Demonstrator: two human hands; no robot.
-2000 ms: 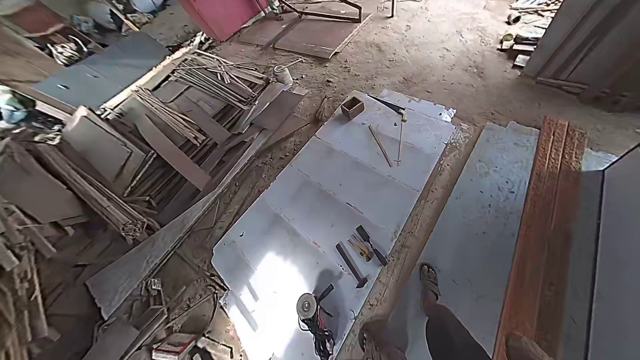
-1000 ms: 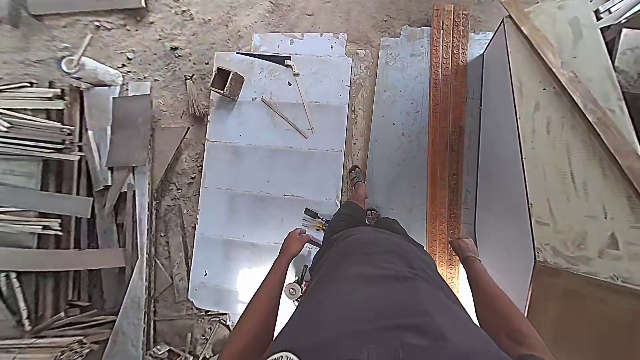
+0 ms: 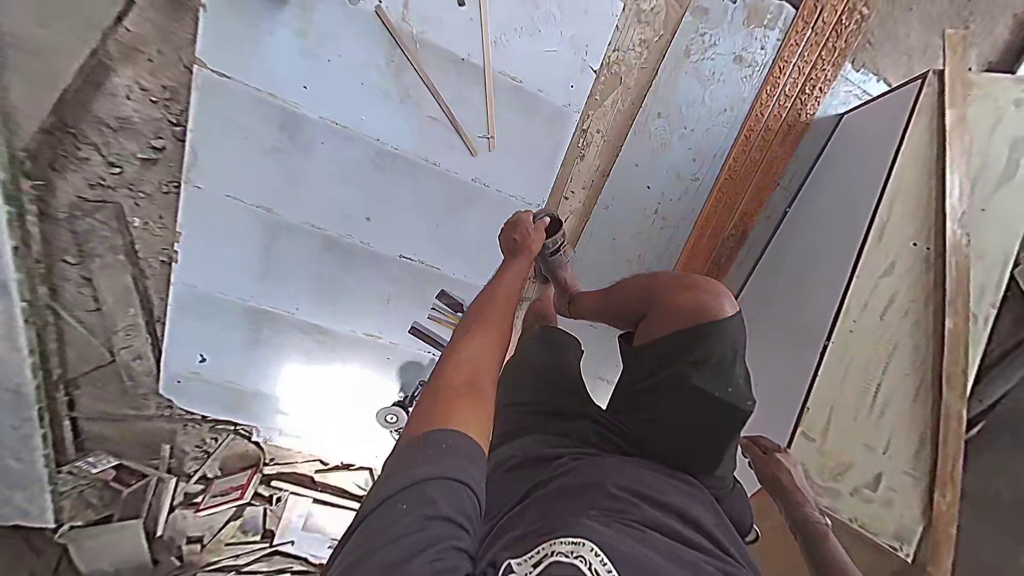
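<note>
My left hand (image 3: 524, 235) grips the edge of a sandal (image 3: 552, 232) at one of my feet, above a strip of wood between pale panels. My right hand (image 3: 770, 462) hangs near the edge of the large upright panel, fingers loosely bent, with nothing seen in it. Left of my left forearm, several hand tools (image 3: 450, 301) lie on the pale sheet (image 3: 320, 200), partly hidden by the arm. Below them an angle grinder (image 3: 394, 416) shows its disc; my arm and sleeve are close to it. Two thin wooden sticks (image 3: 432, 88) lie farther up the sheet.
Carved orange-brown wooden boards (image 3: 760, 144) run along the right side. Beyond them stands a large cabinet-like panel structure (image 3: 872, 320) with a wooden batten (image 3: 954, 288) on it. Wood scraps and debris (image 3: 232, 488) lie at the lower left, beside dirt ground (image 3: 112, 240).
My left hand has moved from beside the tools to the sandal, and one leg is now bent up. My right hand has left the carved boards. The view has turned.
</note>
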